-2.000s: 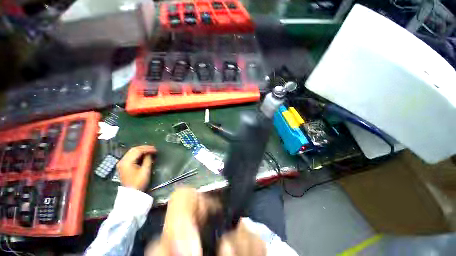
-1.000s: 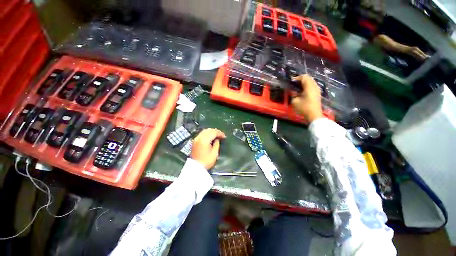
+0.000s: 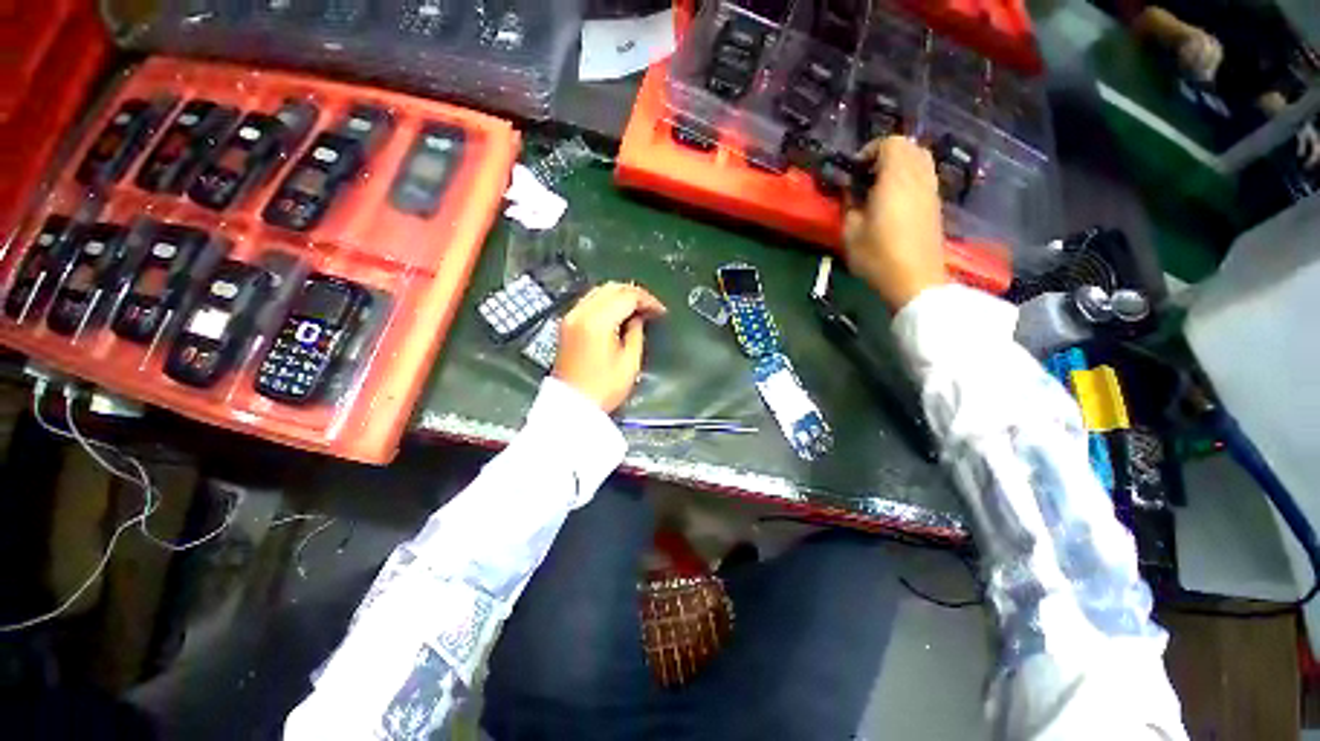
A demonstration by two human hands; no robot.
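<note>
My right hand point(image 3: 898, 217) reaches over the clear pocketed insert point(image 3: 999, 152) of the back red-orange tray point(image 3: 782, 203). Its fingers grip a small black phone part point(image 3: 828, 162); the fingertips are partly hidden. My left hand point(image 3: 601, 348) rests on the dark green mat point(image 3: 695, 384), thumb and forefinger apart, with nothing visible in it. A keypad point(image 3: 517, 307) lies beside it. Right of it lie a phone circuit board point(image 3: 747, 310) and, touching its lower end, a second board with a white face point(image 3: 792, 404). Thin silver tweezers point(image 3: 692, 424) lie near the front edge.
A red-orange tray point(image 3: 391, 319) of black phones is at left. A black cylinder tool point(image 3: 876, 369) lies under my right forearm. A blue block with a yellow piece point(image 3: 1100, 398), bottles point(image 3: 1064, 314) and a white box point(image 3: 1230, 348) are at right. Another person's hand point(image 3: 1180, 44) shows at top right.
Since two seconds ago my right hand has come over the back tray, gripping the black part. Since one second ago it has barely moved; the view has shifted. My left hand stays by the keypad.
</note>
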